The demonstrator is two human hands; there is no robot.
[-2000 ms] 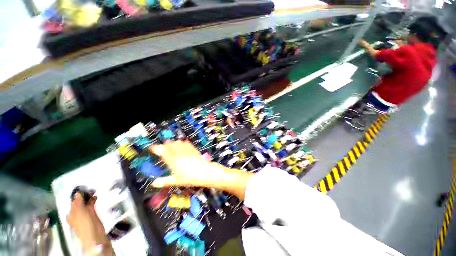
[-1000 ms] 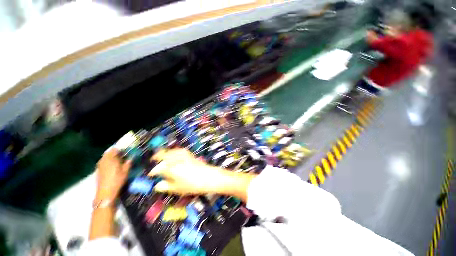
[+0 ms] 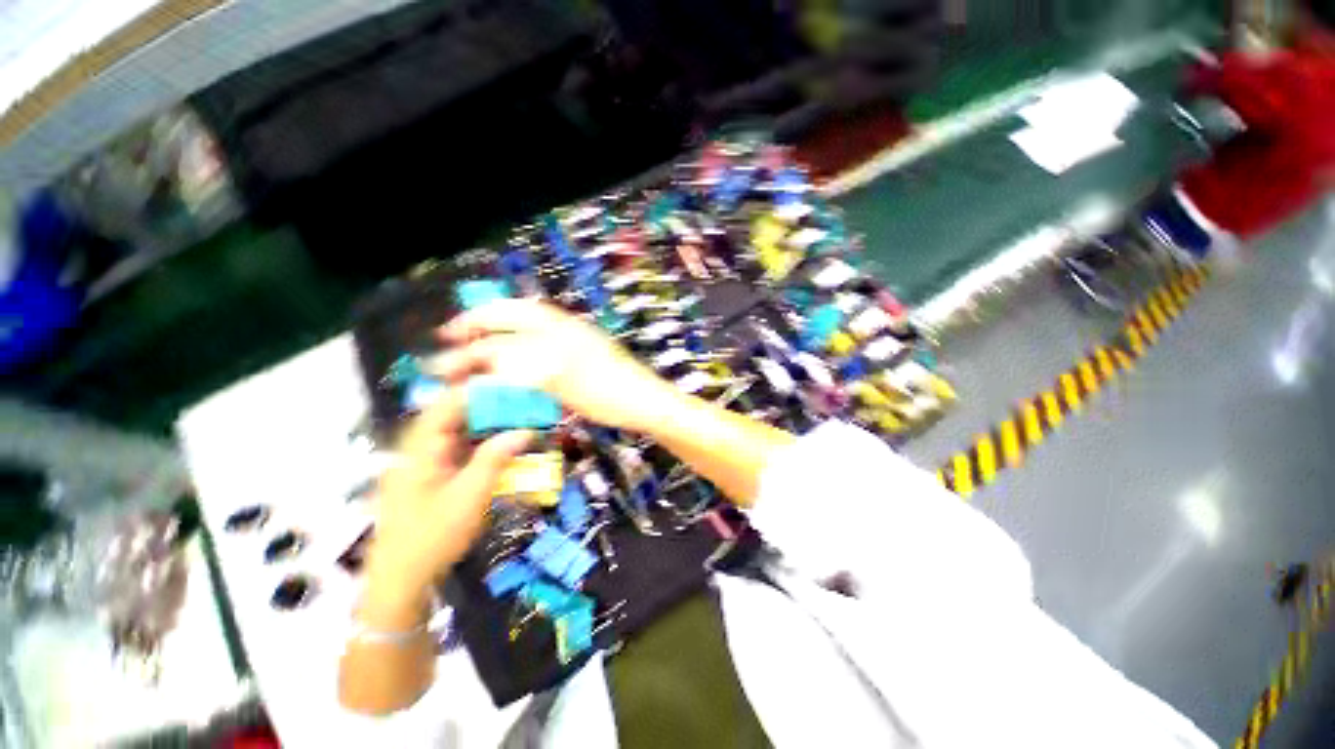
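Note:
My left hand [image 3: 425, 512] and my right hand [image 3: 535, 359] are close together over the left part of the black tray [image 3: 513, 637]. Teal binder clips [image 3: 513, 408] show between and beside the hands. The image is blurred, and I cannot tell whether a clamped unit is between the fingers. Loose blue clips [image 3: 556, 556] and a yellow clip [image 3: 530, 477] lie in a heap below the right hand. Clamped units [image 3: 681, 315] with coloured clips stand in rows to the right. Several small dark units [image 3: 286, 546] lie on the white sheet [image 3: 315, 403], left of the tray.
Dark stacked trays [image 3: 381, 132] are behind the work under the shelf [image 3: 88, 66]. Clear plastic bags [image 3: 139, 585] lie at far left, a blue bin [image 3: 37, 285] at upper left. White papers [image 3: 1073, 122] lie on the green bench. A person in red [image 3: 1274, 139] is at upper right.
My left hand has moved from the sheet to the tray's far left corner, then down and right beside my right hand. The view has shifted, uncovering dark units on the sheet.

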